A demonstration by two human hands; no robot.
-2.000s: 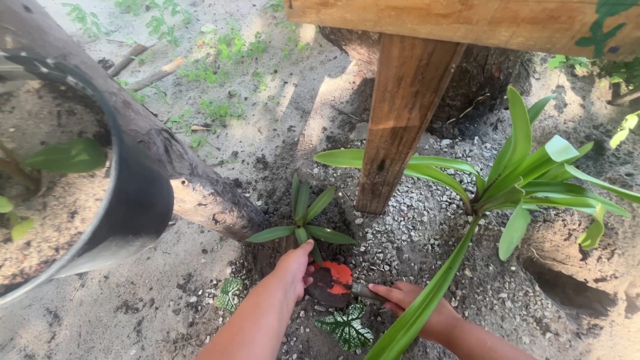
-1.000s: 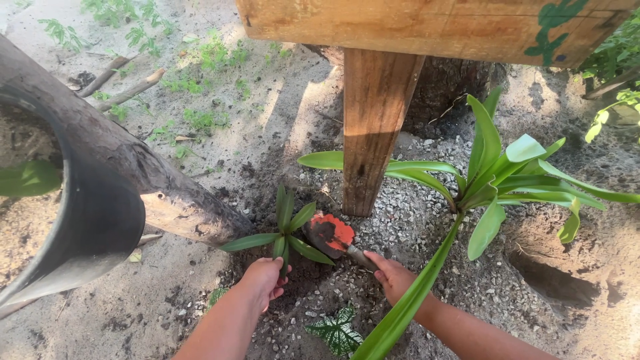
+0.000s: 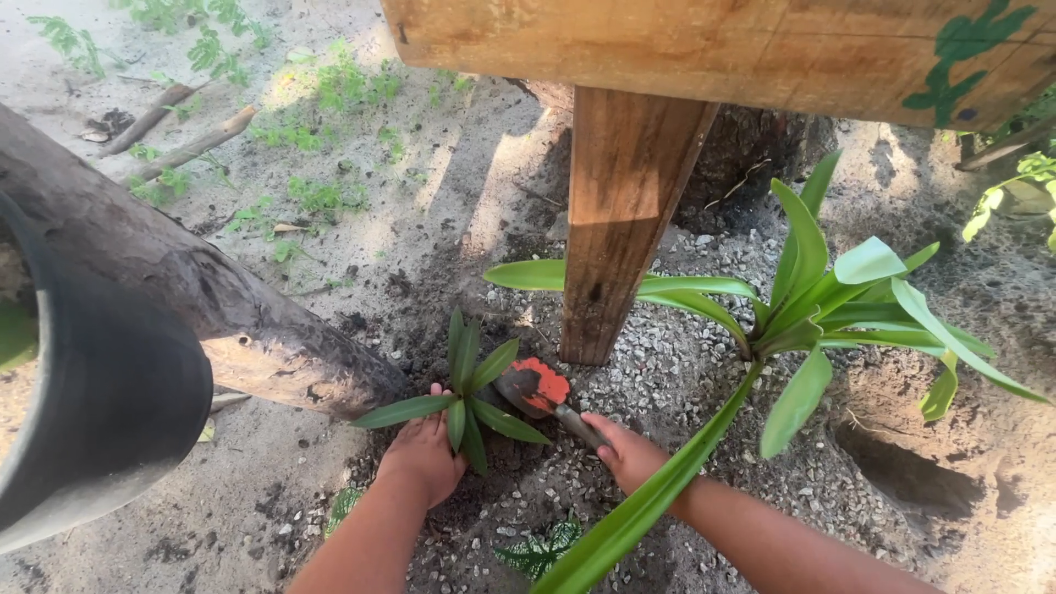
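A small plant with long dark green leaves (image 3: pixel 464 396) stands in dark soil near the foot of a log. My left hand (image 3: pixel 425 458) is under its leaves at the base; the leaves partly cover the fingers, and whether they grip the stem is hidden. To the right, my right hand (image 3: pixel 631 454) is closed around the handle of a garden trowel (image 3: pixel 536 388). The trowel's blade, with worn red paint and soil on it, rests close beside the plant. A long strap leaf passes over my right wrist.
A wooden post (image 3: pixel 619 223) under a wooden board (image 3: pixel 701 49) rises beyond the trowel. A large strap-leaved plant (image 3: pixel 775 330) spreads right, near a hole (image 3: pixel 907 470). Left are a leaning log (image 3: pixel 247 330) and a black pot (image 3: pixel 107 388). A white-speckled plant (image 3: pixel 540 549) grows below.
My left hand has shifted from the plant's lower side to under its leaves. The trowel blade, below and right of the plant two seconds ago, now lies at its right side.
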